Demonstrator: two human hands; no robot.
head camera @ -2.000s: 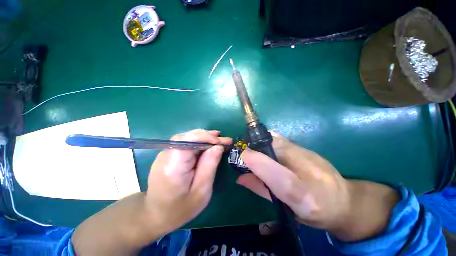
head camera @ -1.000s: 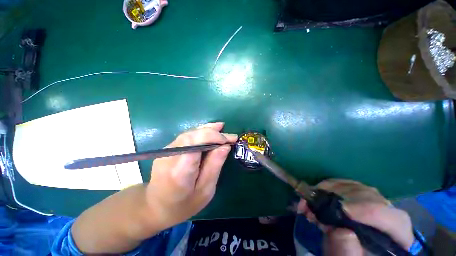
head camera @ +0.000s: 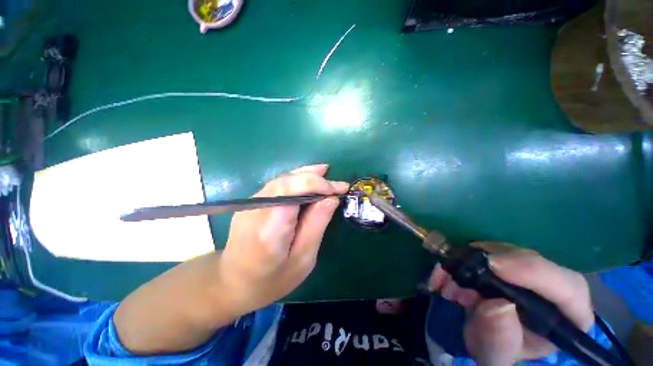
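Note:
A round dark watch case assembly (head camera: 371,213) with white blocks and gold-yellow parts inside sits in front of me. My left hand (head camera: 286,229) pinches dark tweezers (head camera: 172,211); their tip is at the case's left edge. My right hand (head camera: 519,297) grips the black handle of the soldering iron (head camera: 469,271). The iron's tip reaches into the case near the gold-yellow parts; whether it touches cannot be told.
Solder wire (head camera: 193,94) curves across the green mat from the left. A white paper sheet (head camera: 114,239) lies left. A pink-rimmed round case (head camera: 215,10) is at the top edge, a brown tub (head camera: 583,78) with silvery pieces at upper right, a black object (head camera: 480,16) at the top.
My right hand has left the case, moved right and turned the iron so its tip reaches into the case. My left hand keeps the tweezers at its left edge. The view has shifted slightly.

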